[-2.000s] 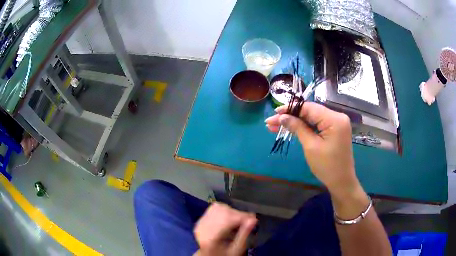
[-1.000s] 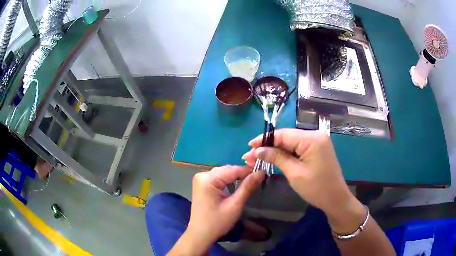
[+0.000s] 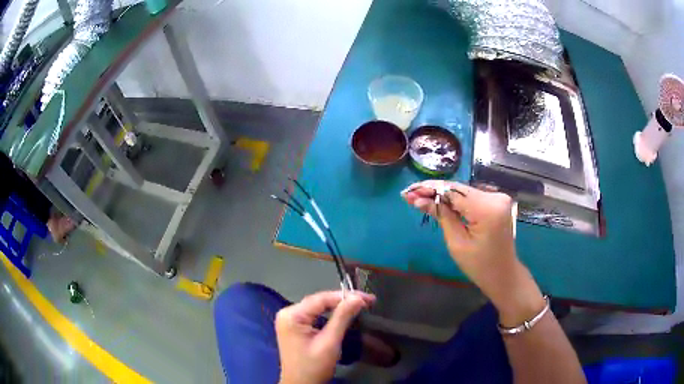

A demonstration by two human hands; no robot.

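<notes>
My left hand (image 3: 319, 330), low in the middle, pinches a few wire leads (image 3: 328, 238) by their lower ends. They stand up and lean left, black with white-sleeved parts, their tips slightly fanned. My right hand (image 3: 476, 225), with a bangle on the wrist, holds other short leads (image 3: 440, 196) in its fingertips above the table's front part. Its fingers partly hide them. The two hands are apart. The flux cup (image 3: 379, 142), red-brown inside, and the round dross tin (image 3: 435, 151) with grey-white crust stand just behind my right hand.
A clear plastic cup (image 3: 396, 100) stands behind the flux cup. The solder pot (image 3: 487, 161) with bright molten solder (image 3: 541, 127) is at the right, under a silver duct (image 3: 517, 30). A pink fan (image 3: 660, 124) stands at the green table's (image 3: 630, 247) right. A blue tote (image 3: 634, 371) shows bottom right.
A second ago both hands met on one bunch. Now my left hand has drawn a few leads away to the lower left, and my right hand keeps the others. The view has shifted slightly.
</notes>
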